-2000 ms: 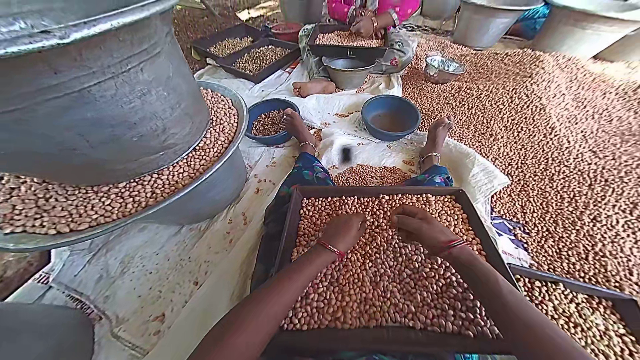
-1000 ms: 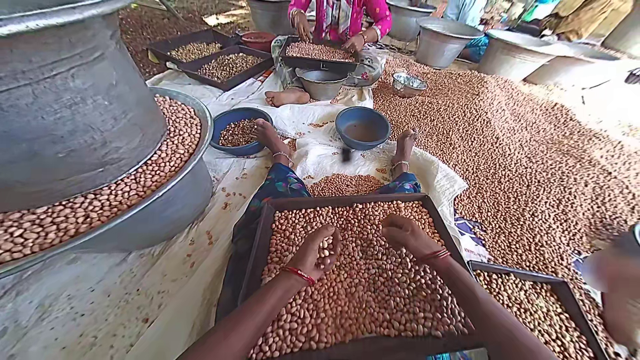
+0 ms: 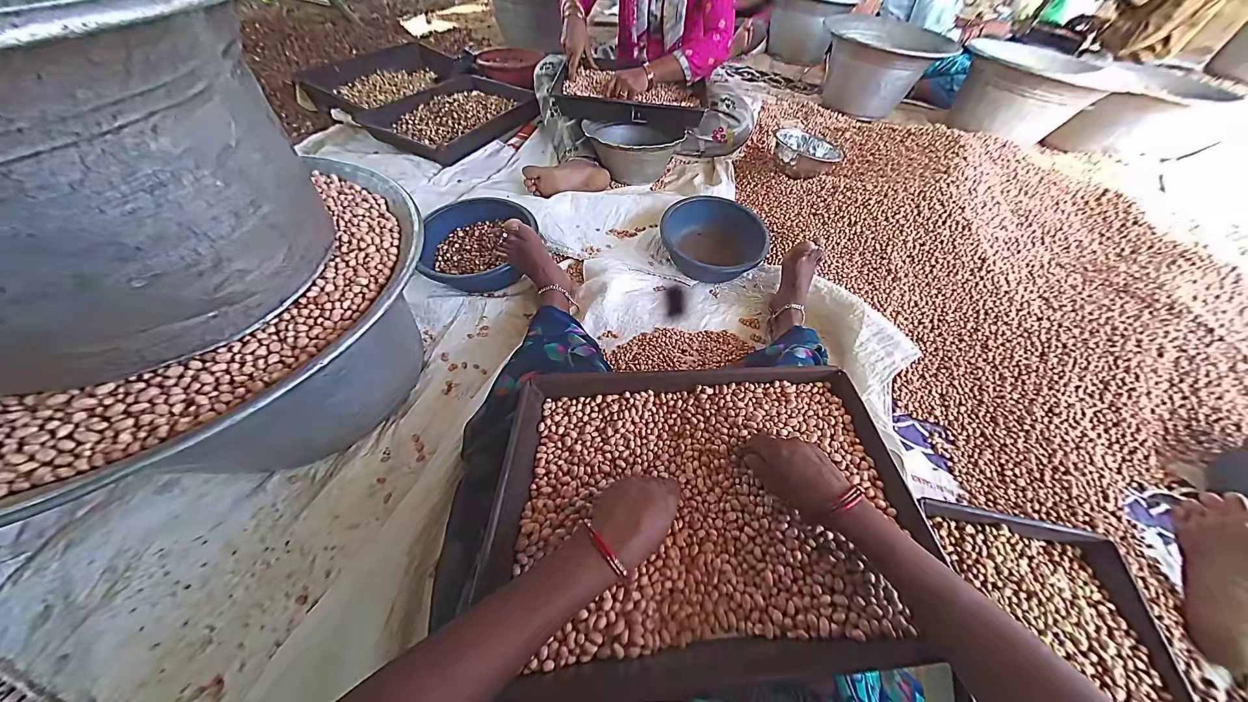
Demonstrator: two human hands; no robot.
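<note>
A dark rectangular tray full of reddish-brown nuts or seeds rests across my legs. My left hand, with a red bangle at the wrist, is down on the nuts left of the tray's middle. Its fingers are curled under and hidden, so what it holds does not show. Farther up and to the right, my right hand touches the nuts with its fingertips, palm down; whether any are between its fingers cannot be told. A small pile of nuts lies on the cloth between my legs, beyond the tray.
A large metal basin of nuts, with a metal pot in it, stands left. Two blue bowls sit near my feet. A wide heap of nuts spreads right, beside another tray. A person sits opposite with a tray.
My left hand, turned palm up with nuts in it a second ago, is now turned down on the nuts in the tray. The right hand stays over the tray's right part.
</note>
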